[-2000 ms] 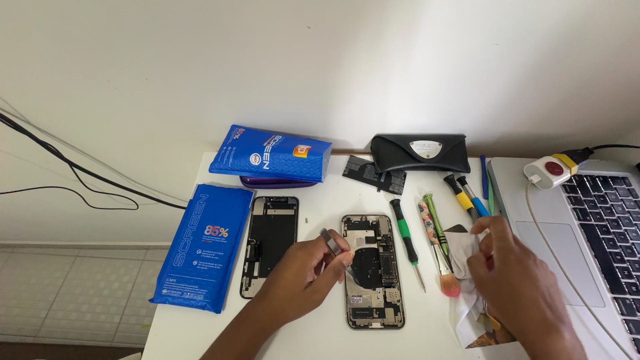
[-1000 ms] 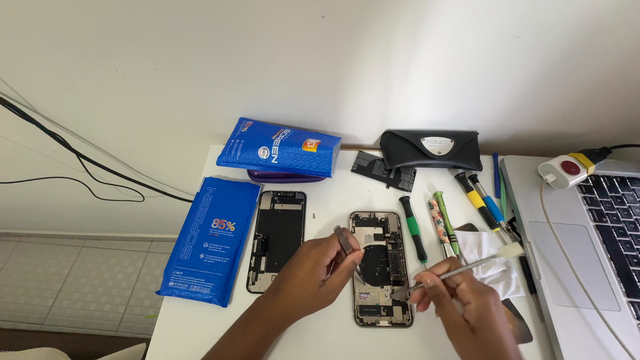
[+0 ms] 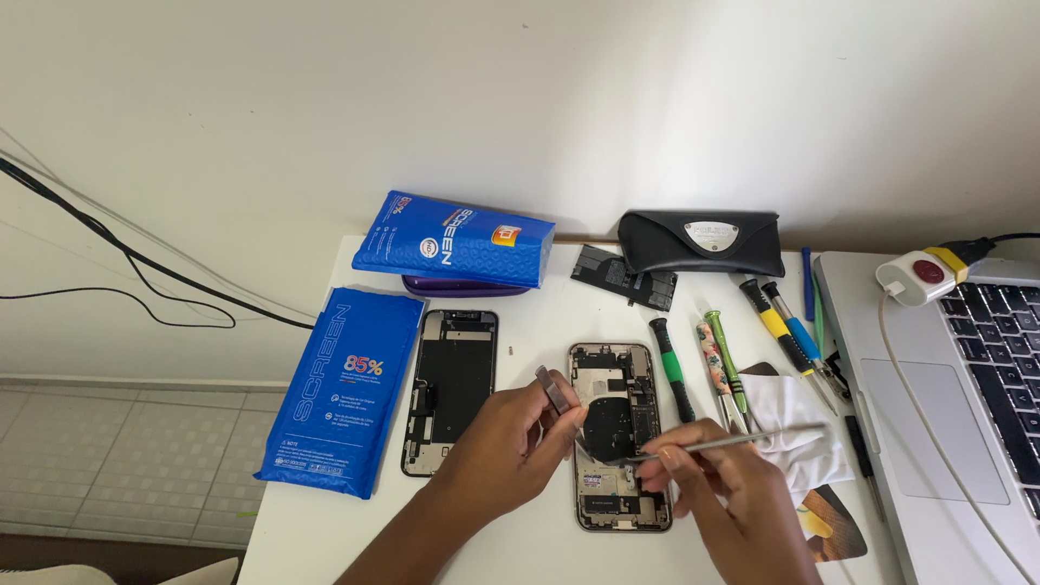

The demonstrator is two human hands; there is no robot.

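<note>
An opened smartphone body (image 3: 611, 439) lies on the white table with its circuit board and a black round pad bare. At its left edge my left hand (image 3: 512, 439) is closed on metal tweezers (image 3: 552, 390), their tips pointing down into the phone. My right hand (image 3: 723, 487) holds a thin metal tool (image 3: 743, 437) nearly level, its tip over the lower middle of the phone. Left of my left hand lies a detached phone screen assembly (image 3: 459, 374), inner side up. A tiny part (image 3: 510, 351) rests between screen and body.
Blue padded packages (image 3: 341, 394) lie at the left and back. Behind are a flat phone battery (image 3: 622, 276) and a black glasses case (image 3: 700, 242). Several screwdrivers (image 3: 671, 370) and a white cloth (image 3: 800, 431) lie right, beside a laptop (image 3: 934, 406) with a charger (image 3: 920, 276).
My right hand has moved from the cloth to the phone, now holding the thin metal tool. Its pale end pointed right a second ago; the tool's tip is now over the phone.
</note>
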